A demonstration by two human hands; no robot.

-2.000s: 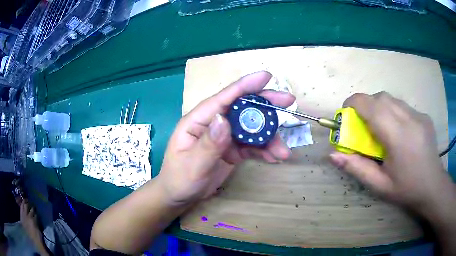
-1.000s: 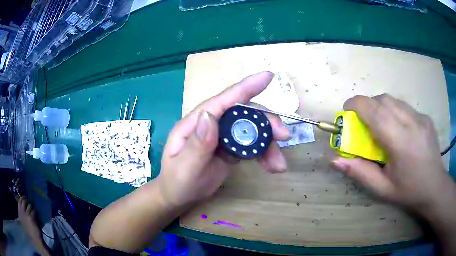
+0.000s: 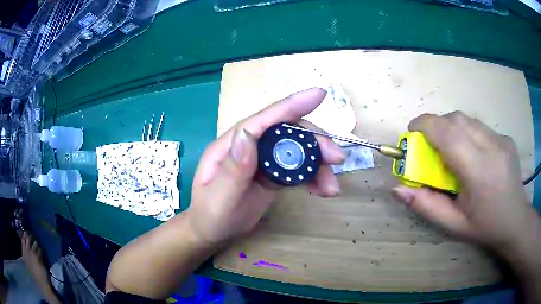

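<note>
A round black part (image 3: 289, 154) with a ring of white dots and a pale metallic centre is held in my left hand (image 3: 228, 184), its face up towards me. My bare right hand (image 3: 474, 172) grips a bright yellow hand tool (image 3: 426, 160). The tool's thin metal rod (image 3: 350, 139) runs left from a brass-coloured collar, and its tip lies at the upper rim of the black part. Whether the tip touches the rim or passes just over it, I cannot tell. The fingers under the part are partly hidden.
Tan board (image 3: 356, 261) under both hands, with dark crumbs and purple marks. White wipes (image 3: 356, 160) lie behind the part. At left are a spotted white cloth (image 3: 137, 178), thin sticks (image 3: 155, 127) and two squeeze bottles (image 3: 64, 181). Clear trays (image 3: 83, 35) stand back left. Another person's hand (image 3: 32, 252) shows lower left.
Since two seconds ago, the black part has moved left and slightly down, and its dots sit at a different turn. My right hand and the yellow tool have barely moved.
</note>
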